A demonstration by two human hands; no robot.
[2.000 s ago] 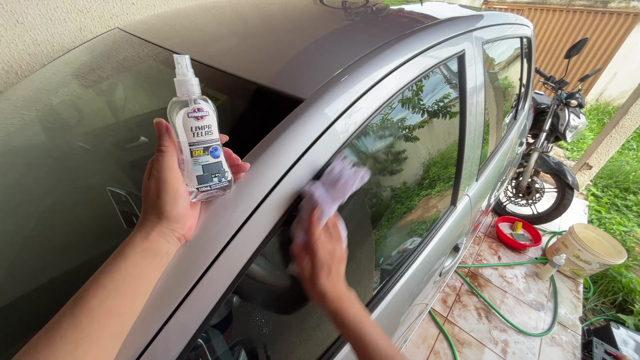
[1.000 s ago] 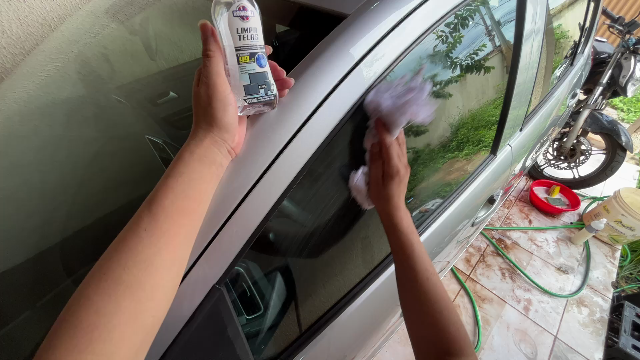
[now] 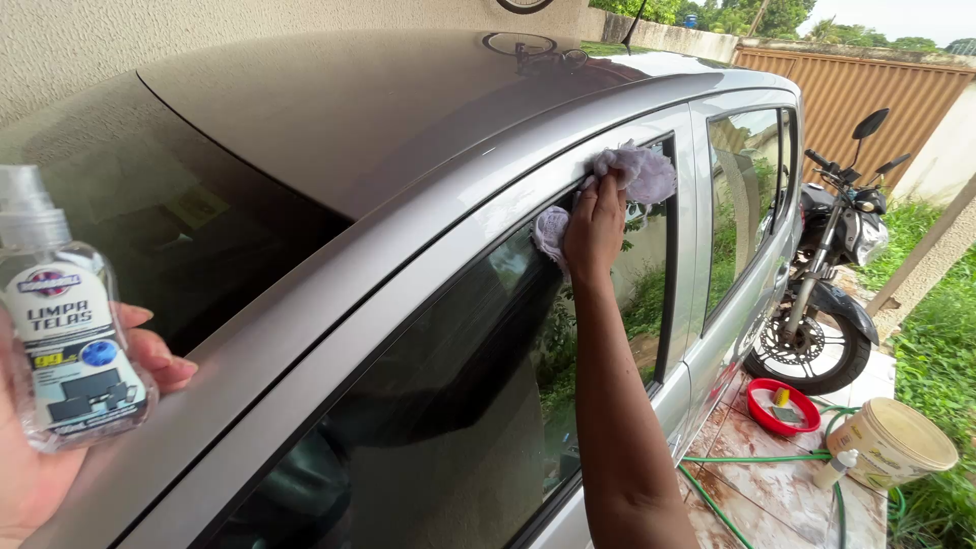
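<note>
At the left edge my left hand [image 3: 46,465] holds a clear plastic spray bottle [image 3: 72,335] with a printed label, upright over the windshield pillar of a silver car. My right hand [image 3: 596,229] presses a bunched whitish cloth [image 3: 637,174] against the upper rear corner of the front side window [image 3: 457,381]. Part of the cloth sticks out on both sides of the fingers and laps onto the window frame. The window glass is dark and reflects plants and a wall.
A motorcycle [image 3: 823,305] stands beyond the car's rear door. On the wet tiles are a red basin [image 3: 784,427] with a sponge, a plastic bucket [image 3: 907,442], a small bottle [image 3: 835,469] and a green hose [image 3: 717,503]. A textured wall [image 3: 305,19] runs along the far side.
My right hand has moved the cloth from the lower, front part of the side window to its upper rear corner. My left hand still holds the bottle, now at the view's left edge.
</note>
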